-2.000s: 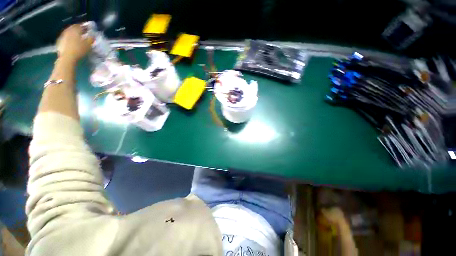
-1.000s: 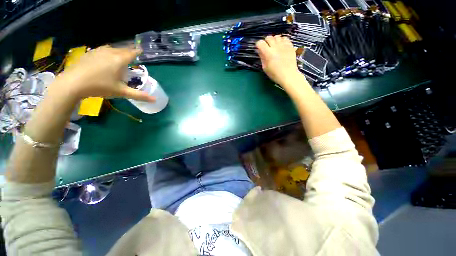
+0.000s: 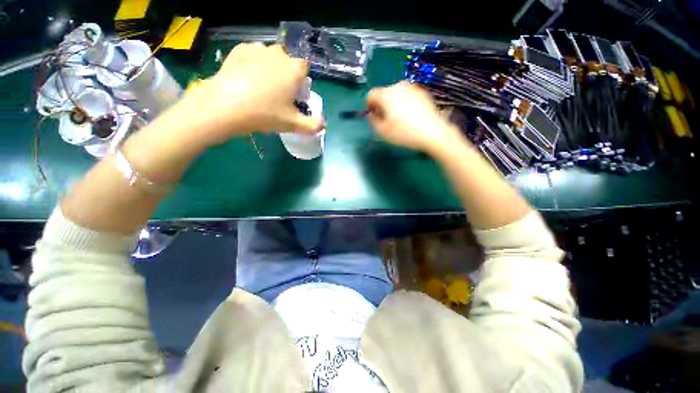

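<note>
My left hand (image 3: 257,88) is at a white housing (image 3: 307,138) on the green mat, its thumb and fingers around the upper part. The housing's open end faces up and away, with dark parts inside. My right hand (image 3: 403,113) is just right of the housing, fingers closed on a short dark piece (image 3: 354,114) that points left toward the housing. The piece is blurred; it may be a display cable's end. The rest of it is hidden by the hand.
More white housings with thin wires (image 3: 88,107) lie at left. Yellow pads (image 3: 182,33) are at back left. A clear bag of dark parts (image 3: 326,52) lies at back centre. A large pile of display and cable assemblies (image 3: 537,100), with blue ends, covers the right.
My right hand has left the cable pile and moved left toward the housing, now with a dark piece in its fingers. My left hand stays at the housing. The view has turned.
</note>
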